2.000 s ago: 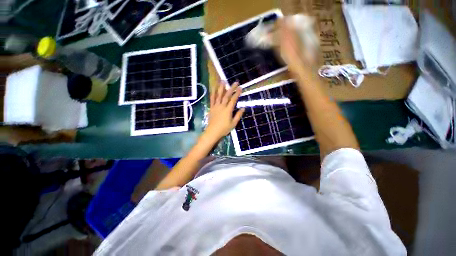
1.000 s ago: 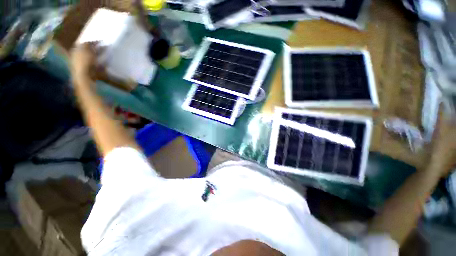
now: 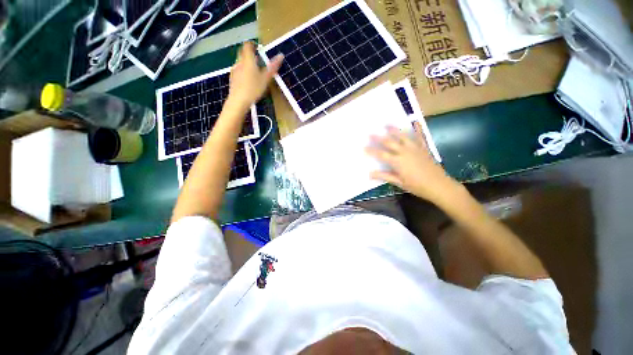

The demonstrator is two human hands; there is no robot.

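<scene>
A white sheet (image 3: 333, 149) lies over most of a solar panel (image 3: 409, 97), whose right edge shows. My right hand (image 3: 404, 159) is on or just above the sheet, fingers spread and slightly blurred. A second solar panel (image 3: 333, 55) lies tilted, face up, on the cardboard sheet. My left hand (image 3: 253, 75) is by its left corner, over the edge of a third solar panel (image 3: 198, 114), fingers apart. Whether it touches either is unclear. A smaller panel (image 3: 239, 166) lies partly under the third.
Left: water bottle (image 3: 104, 109), dark-lidded jar (image 3: 116, 145), white sheet stack (image 3: 59, 173) in an open carton (image 3: 21, 220). Back left: panels with bundled cables (image 3: 184, 43). Right: a white panel back (image 3: 496, 31), crumpled cloth (image 3: 538, 15), stacked panels (image 3: 597, 97).
A white sheet now covers the near panel. My left hand has moved from the sheet stack to the panels, my right hand from the far right onto or over the sheet. The view has turned.
</scene>
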